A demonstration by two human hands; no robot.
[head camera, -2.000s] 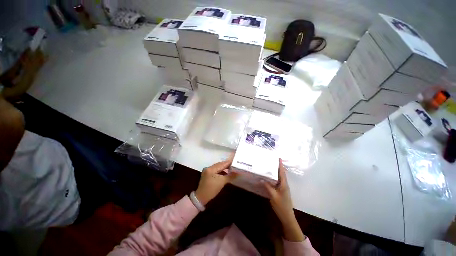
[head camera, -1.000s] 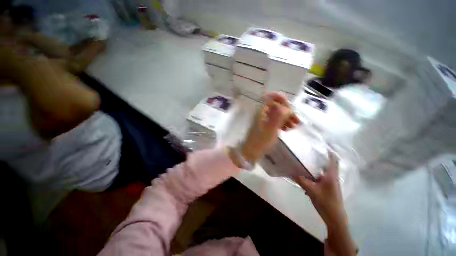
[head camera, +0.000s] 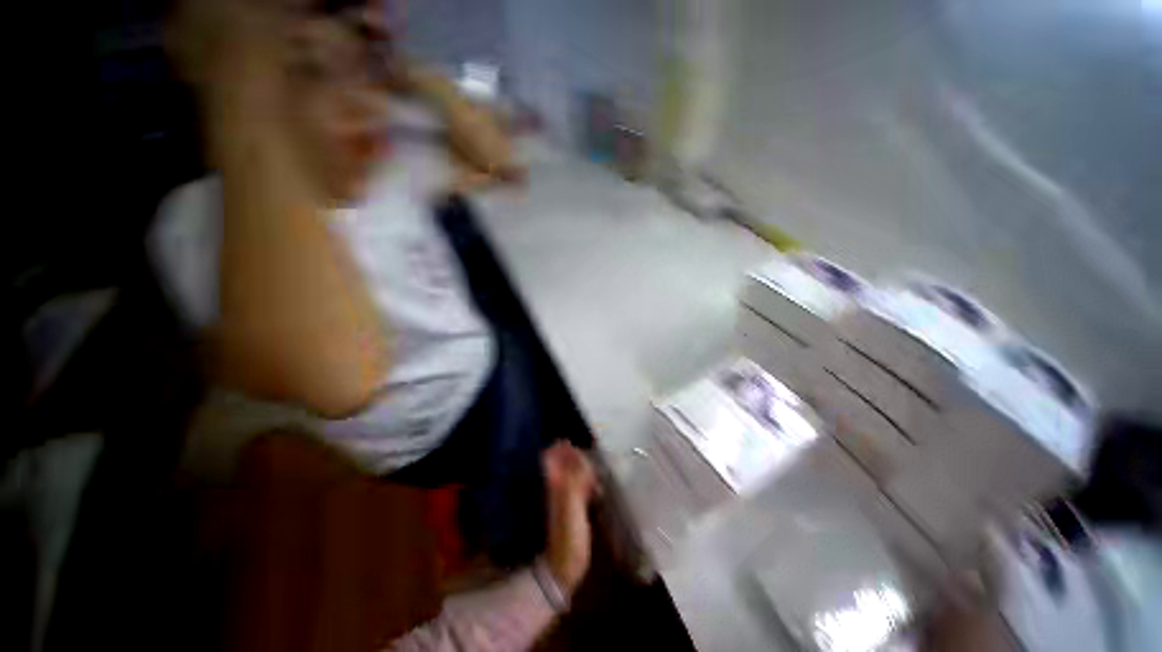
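The view is tilted and badly blurred. My left hand [head camera: 570,516], below a pink sleeve, is raised beside the table's front edge, fingers extended, with nothing visible in it. A brownish blur at the bottom right looks like part of my right hand [head camera: 965,624]; its fingers and anything in it cannot be made out. A white retail box [head camera: 742,420] with a dark picture lies on top of a short stack near the edge, right of my left hand. Flat, glossy clear bags [head camera: 835,586] lie right of that stack, with strong glare.
A taller stack of white boxes [head camera: 892,382] stands behind, at the right. A dark pouch [head camera: 1128,465] is cut off at the right edge. A co-worker in a white shirt [head camera: 427,338] sits at the left, arms raised. The white table [head camera: 612,274] runs back along the wall.
The view has swung left, so the stacks sit further right and lower. My left hand has moved away from the box it held earlier to the table edge. That box is no longer clearly visible.
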